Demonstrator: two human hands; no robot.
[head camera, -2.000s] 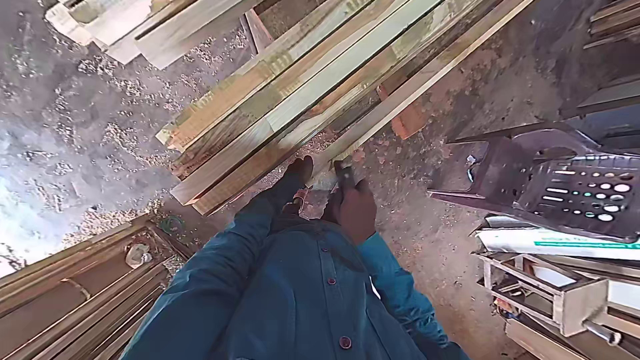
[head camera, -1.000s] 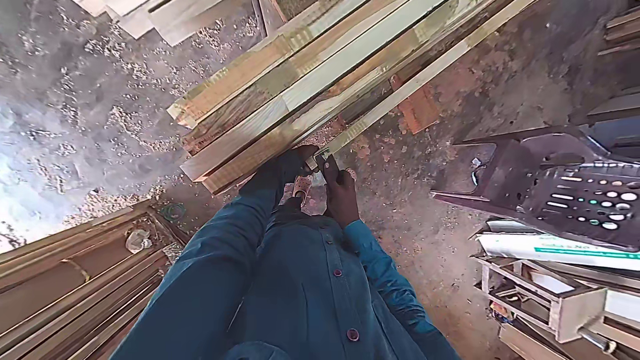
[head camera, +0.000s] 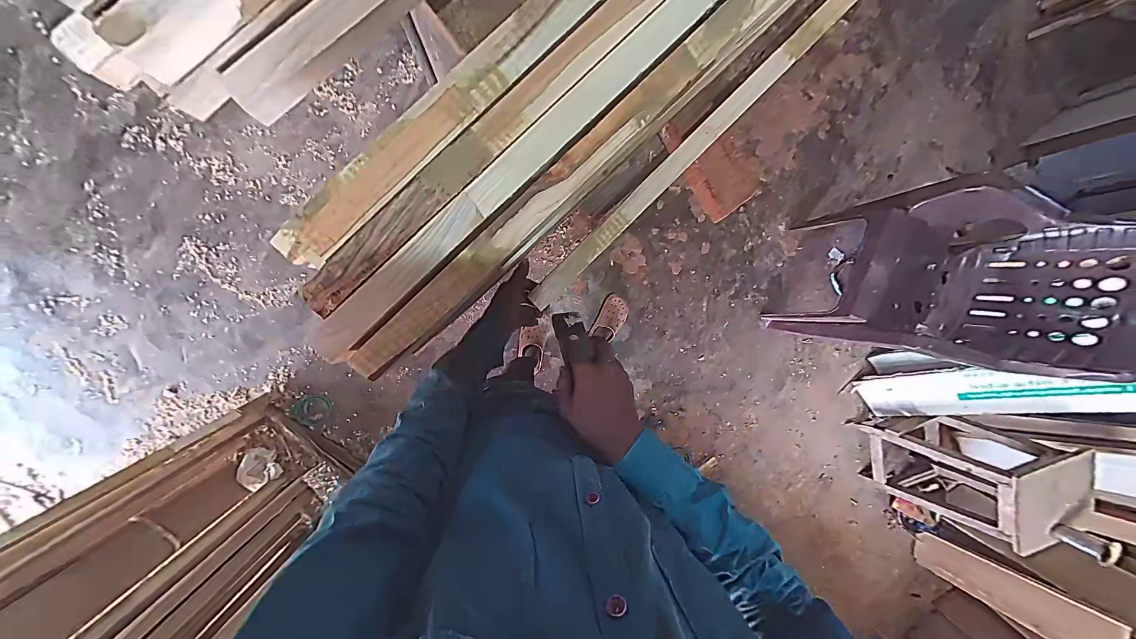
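My right hand (head camera: 596, 390) is closed around a small dark tool (head camera: 570, 328), whose kind I cannot make out. The tool's top end is just below the near end of a narrow wooden strip (head camera: 657, 188). My left hand (head camera: 513, 306) is at that same strip end, beside the stacked wooden beams (head camera: 461, 226); its fingers are dark and partly hidden, so its hold is unclear. The strip runs diagonally up to the right, along the near side of the beams.
A purple-brown plastic chair (head camera: 896, 266) lies at the right, above a small wooden frame (head camera: 1003, 484). Wooden frames (head camera: 115, 524) are at the lower left, and boards (head camera: 284, 62) at the upper left. A reddish wood block (head camera: 723, 177) lies under the strip. Shavings litter the floor.
My right hand with the dark tool has drawn back a little from the strip's end, where the tool was touching or very close one second ago.
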